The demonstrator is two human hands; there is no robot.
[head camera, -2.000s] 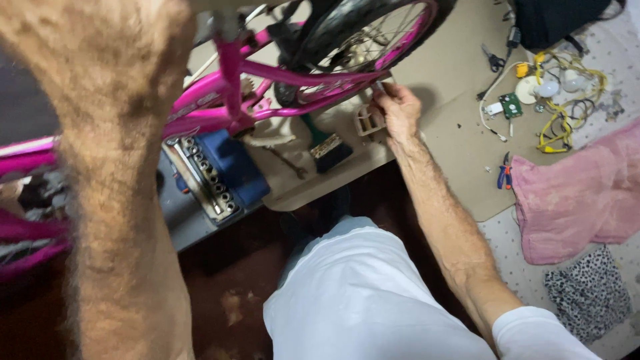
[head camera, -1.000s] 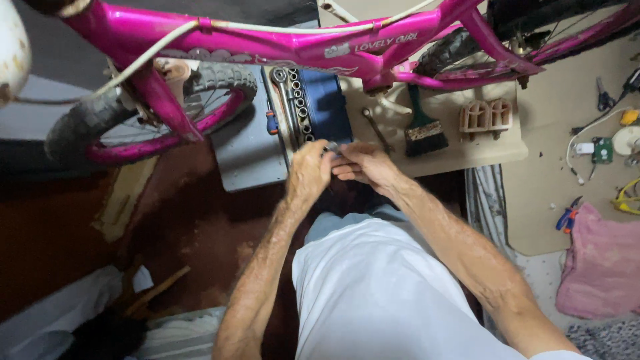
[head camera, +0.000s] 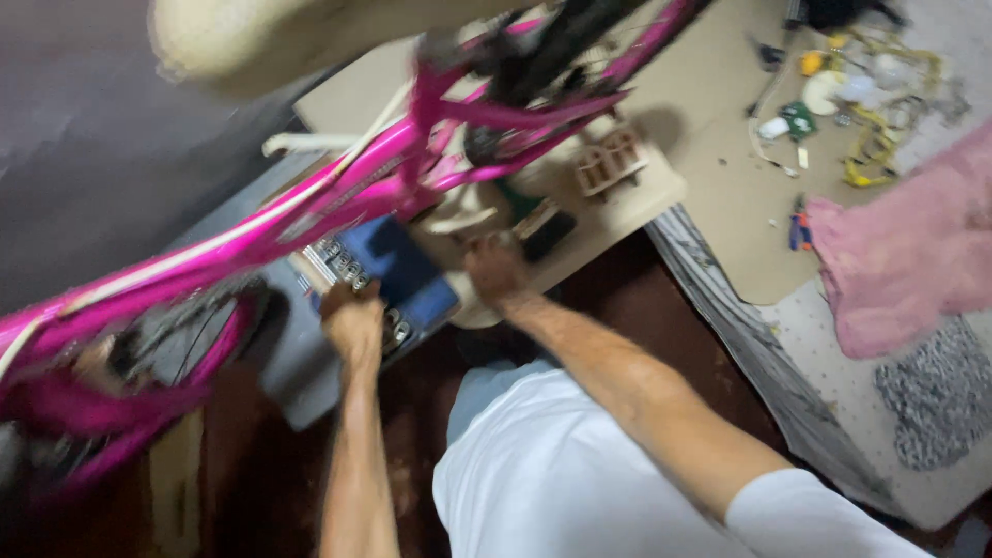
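Note:
A pink bicycle frame (head camera: 333, 194) stretches across the view above the work surface. My left hand (head camera: 353, 310) is over the row of sockets in a blue socket set case (head camera: 422, 291); its fingers are bent, and whether they grip a socket is not plain. To the right, my right hand (head camera: 492, 267) is low over the beige board, beside a brush with a green handle (head camera: 523, 205) and below the bicycle's kickstand or pedal area. Blur hides what its fingers touch. A light-coloured slotted holder (head camera: 612, 164) stands behind the brush.
The bicycle's cream saddle (head camera: 310, 39) looms at the top. Its wheel (head camera: 186, 333) is at lower left. At right lie red-and-blue pliers (head camera: 800, 225), a green circuit board (head camera: 798, 122), yellow wires (head camera: 868, 151) and a pink cloth (head camera: 914, 248). The beige board's edge (head camera: 589, 260) runs before me.
My hands, together in front of the socket set one second ago, have parted: the left is now over the sockets, the right over the board near the brush. The view has turned.

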